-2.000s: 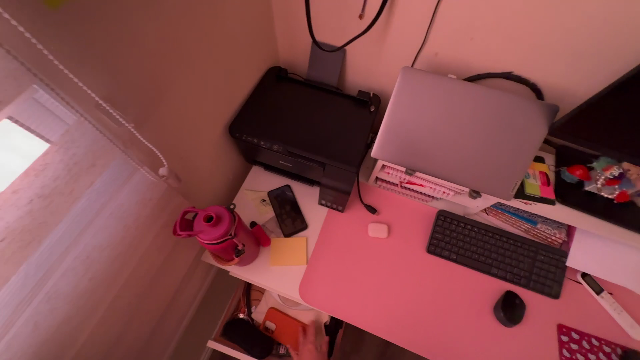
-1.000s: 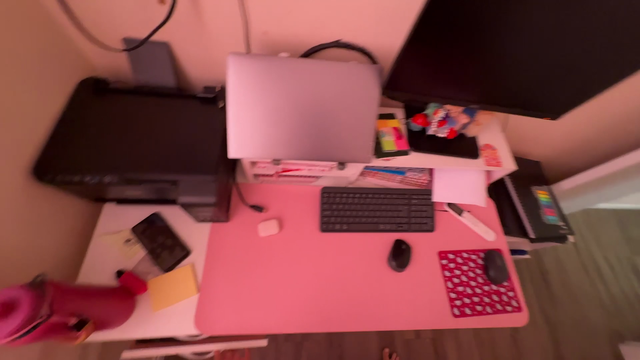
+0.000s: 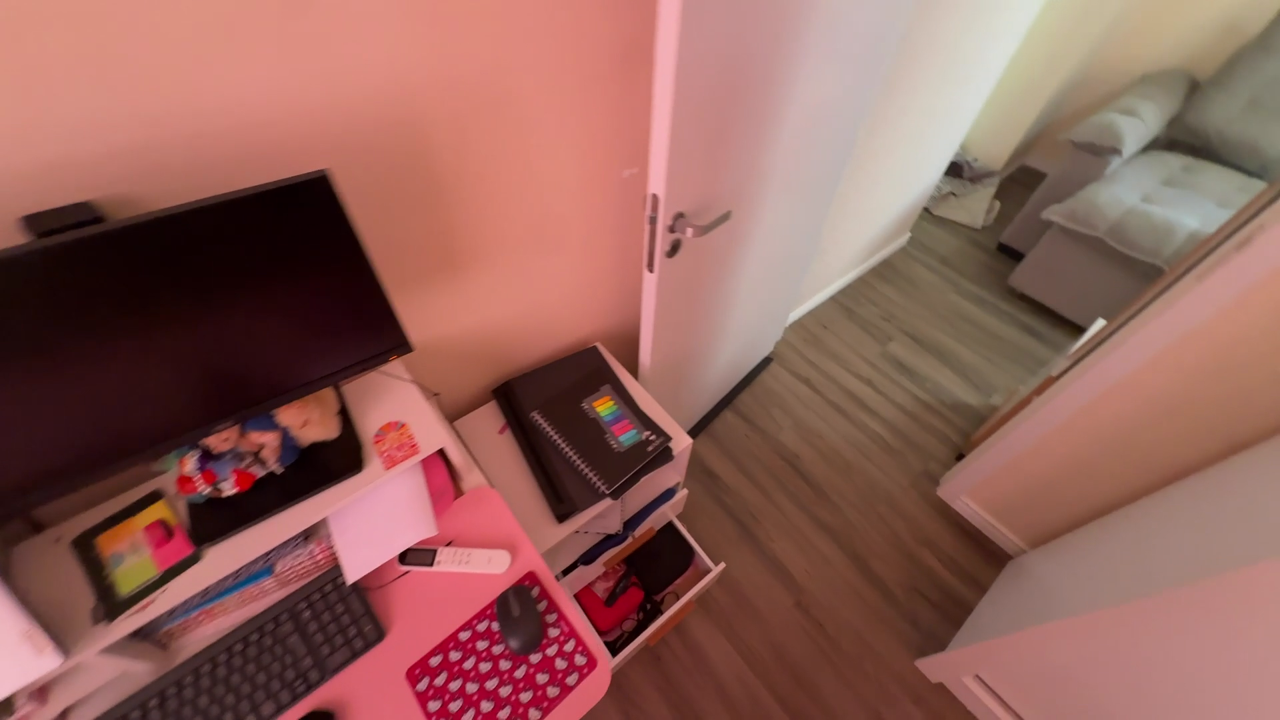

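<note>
Neither of my hands shows in the head view now. At the lower left is the pink desk top (image 3: 415,620), bearing a black keyboard (image 3: 265,650), a white remote control (image 3: 456,559) and a black mouse (image 3: 520,619) on a red patterned mouse pad (image 3: 465,665). Right of the desk stands a white drawer unit (image 3: 490,450) with black spiral notebooks (image 3: 590,430) on top. One of its drawers (image 3: 690,590) is pulled out and holds a red item (image 3: 610,605) and a dark pouch (image 3: 662,557).
A monitor (image 3: 190,330) stands on the white desk shelf (image 3: 395,400), with small figures (image 3: 235,460) beneath it. A white door (image 3: 740,200) stands ajar behind the drawer unit. Wooden floor (image 3: 800,520) runs toward a grey sofa (image 3: 1150,210). White furniture (image 3: 1130,600) stands at the lower right.
The view has swung far right, from the printer and bottle to the door. The hand seen at the left drawer two seconds ago is out of view. The pulled-out right drawer now shows.
</note>
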